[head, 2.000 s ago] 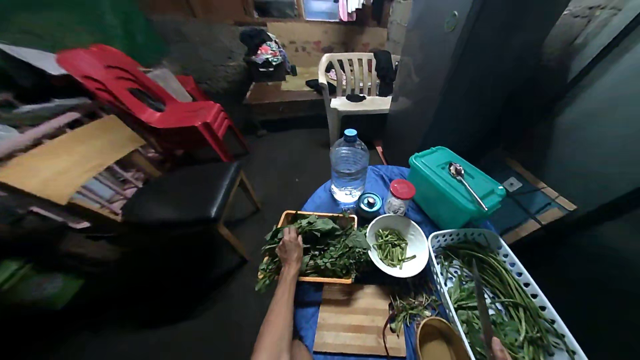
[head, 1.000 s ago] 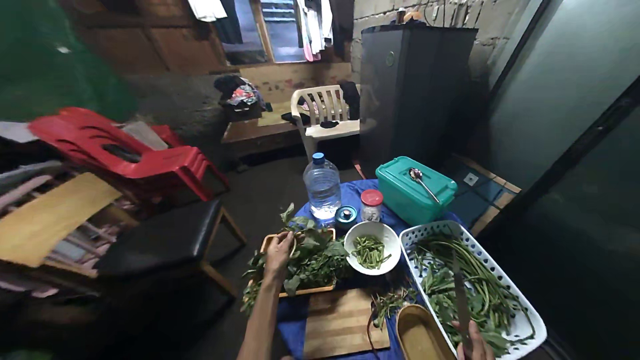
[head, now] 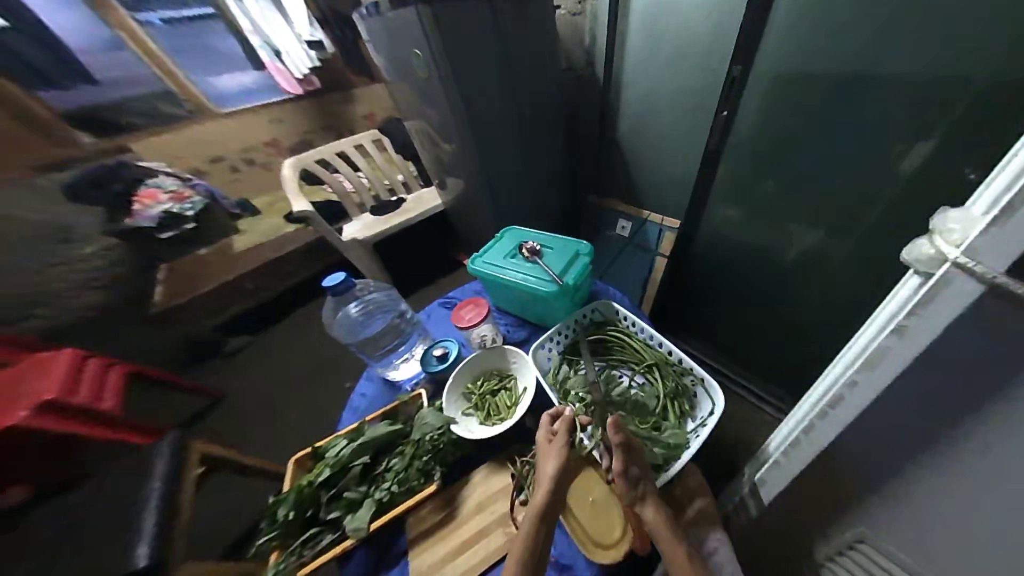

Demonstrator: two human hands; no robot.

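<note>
My right hand (head: 628, 464) is closed on a knife (head: 590, 370), its blade pointing up over the white perforated basket (head: 707, 444) of long green beans (head: 652, 356) and leaves. My left hand (head: 557, 432) pinches a thin green stem close beside the knife, above an oval yellowish container or lid (head: 596, 516). A white bowl (head: 456, 400) of cut green pieces (head: 493, 398) stands beyond my left hand. Leafy greens (head: 384, 464) fill an orange-rimmed tray (head: 300, 464) at the left. Trimmings (head: 524, 476) lie by the wooden cutting board (head: 460, 520), partly hidden by my left forearm.
Beyond the bowl stand a large water bottle (head: 376, 328), a blue-lidded container (head: 441, 357), a red-lidded jar (head: 478, 324) and a teal lidded box (head: 530, 280) with a metal spoon or ladle (head: 541, 261) on top. A plastic chair (head: 400, 212) stands behind the table.
My left hand has left the leafy greens in the orange-rimmed tray and come over to the right, beside the knife in my right hand. The view has turned to the right.
</note>
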